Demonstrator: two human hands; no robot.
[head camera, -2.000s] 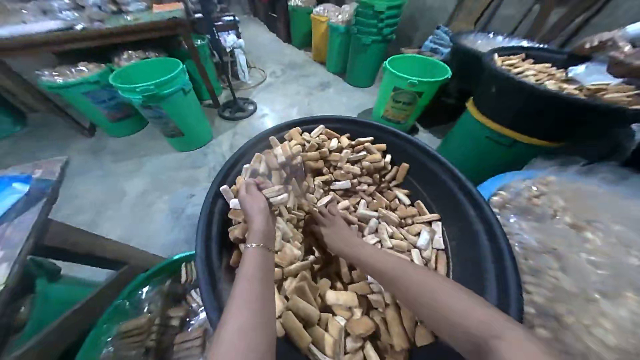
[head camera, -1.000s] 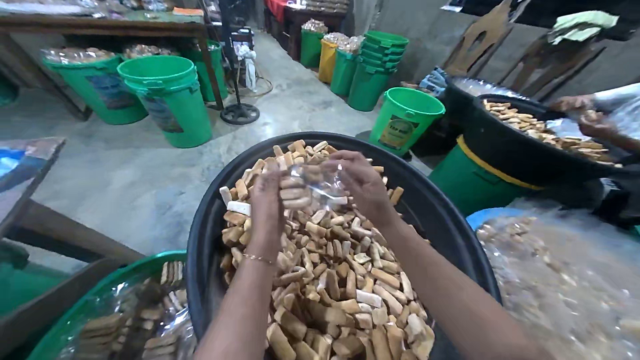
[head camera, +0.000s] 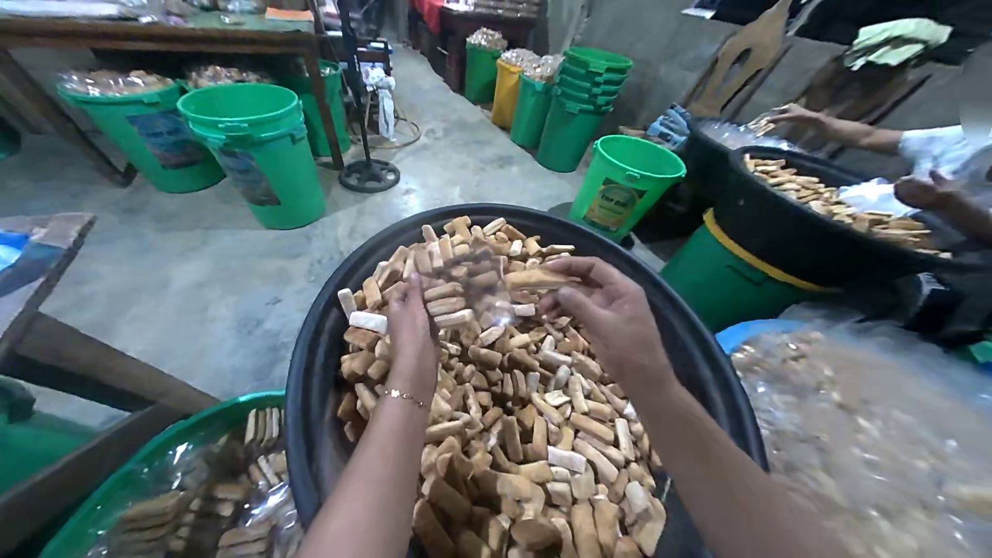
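A wide black tub (head camera: 318, 372) in front of me holds a heap of short baked bread sticks (head camera: 535, 418). My left hand (head camera: 415, 325), with a thin bracelet at the wrist, grips a clear plastic bag (head camera: 496, 306) over the heap, and several sticks lie stacked in the bag. Between the thumb and fingers of my right hand (head camera: 604, 310) is a single longer stick (head camera: 535, 279), lying level at the bag's right side. Part of the bag blurs into the sticks behind it.
Lower left stands a green tub (head camera: 163, 430) of bagged sticks; lower right, a large plastic-covered pile (head camera: 852, 434). A green bucket (head camera: 639, 159) is beyond the rim. At right, another person's hands work over a second black tub (head camera: 736, 186). A fan base (head camera: 370, 176) and wooden tables stand left.
Two seconds ago both hands were down in the heap. Since then they have come up with the bag and sticks, and my right hand has moved right, now with one stick in it.
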